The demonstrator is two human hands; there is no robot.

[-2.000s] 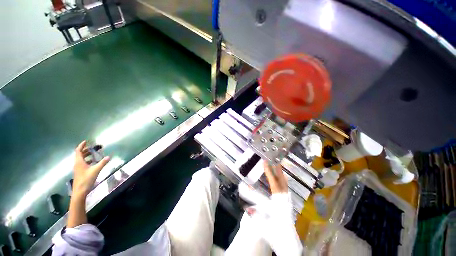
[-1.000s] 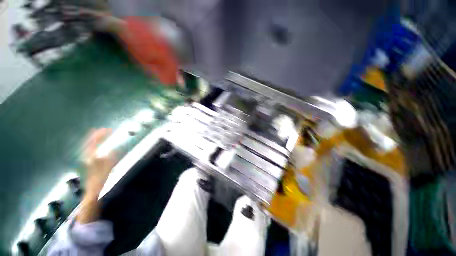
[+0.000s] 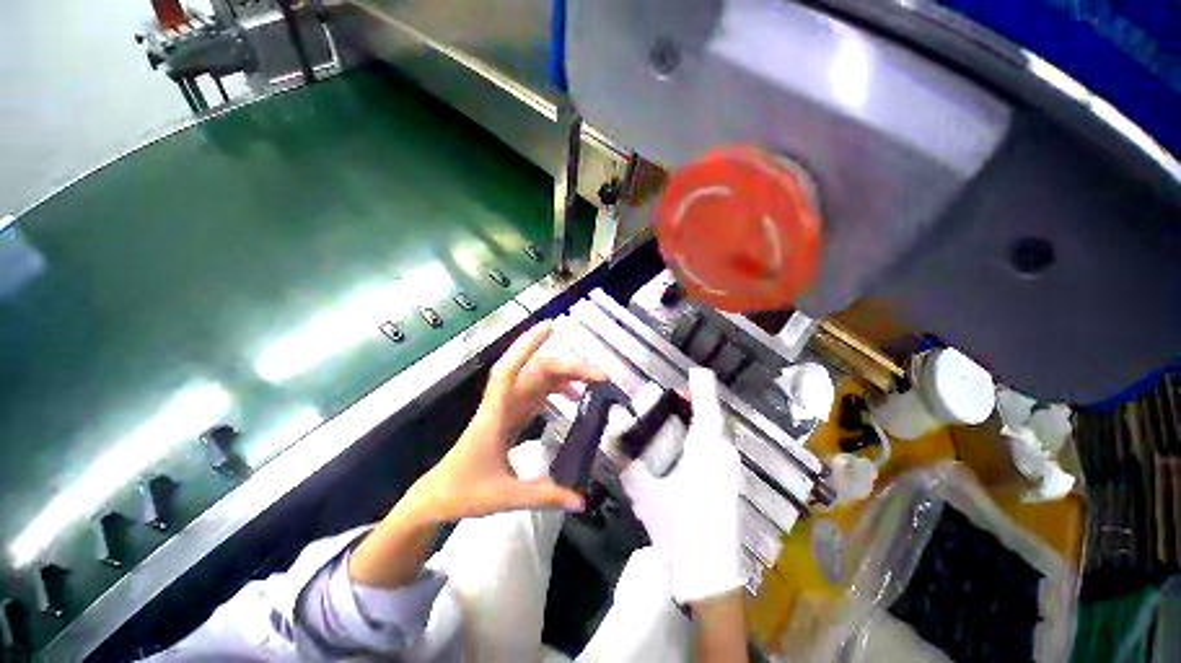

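Note:
My bare left hand [image 3: 486, 453] holds a long black plastic part [image 3: 583, 440] between thumb and fingers, above my lap. My white-gloved right hand [image 3: 686, 505] is just right of it at the slotted metal table [image 3: 764, 453]. Its finger and thumb lie around a second black piece [image 3: 657, 425] on a small white block [image 3: 663, 451]. The glove partly hides the block, and I cannot tell if the hand grips the piece.
A green conveyor [image 3: 259, 246] at left carries black parts [image 3: 158, 501] and smaller pieces [image 3: 431, 316] near its metal edge. A red knob [image 3: 738, 229] on the grey machine head [image 3: 894, 168] hangs close. A lined tray of black parts [image 3: 971, 589] and white tub [image 3: 956, 385] are at right.
My left hand has moved right from over the belt to beside my right hand and now holds a black part. The perforated plate seen above the table earlier no longer shows there.

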